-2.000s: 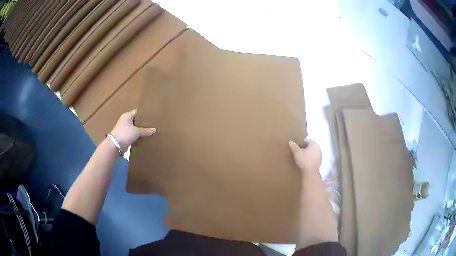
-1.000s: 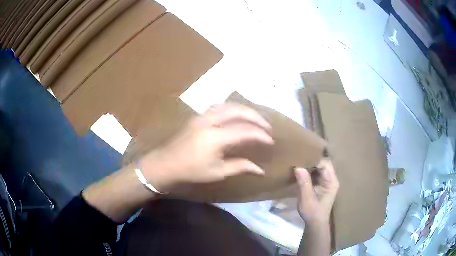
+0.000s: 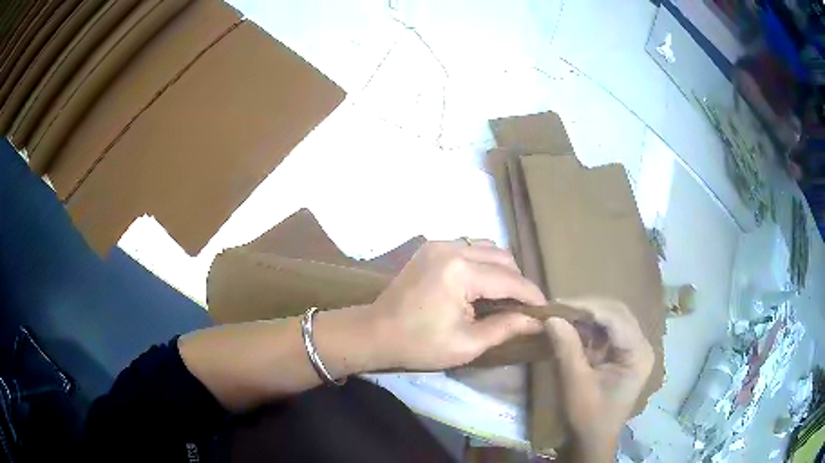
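Observation:
A brown panel point(image 3: 298, 288) lies curled and doubled over on the white work sheet point(image 3: 398, 163) near its front edge. My left hand point(image 3: 457, 303), with a bracelet at the wrist, pinches the panel's right end between thumb and fingers. My right hand point(image 3: 602, 348) pinches the same edge just beside it, thumb toward the left thumb. The fingertips of both hands nearly meet. The part of the panel under my left hand and forearm is hidden.
A row of folded brown panels point(image 3: 118, 68) overlaps at upper left. A pile of loose panels point(image 3: 588, 226) lies right, partly behind my right hand. A small tan roll point(image 3: 680, 299) is beside it. Clear plastic clutter point(image 3: 733, 371) lies far right. Blue floor shows lower left.
The panel was held flat and wide, then was folded over. My left hand has moved right from the panel's left side and now pinches the edge beside my right hand. The view has shifted.

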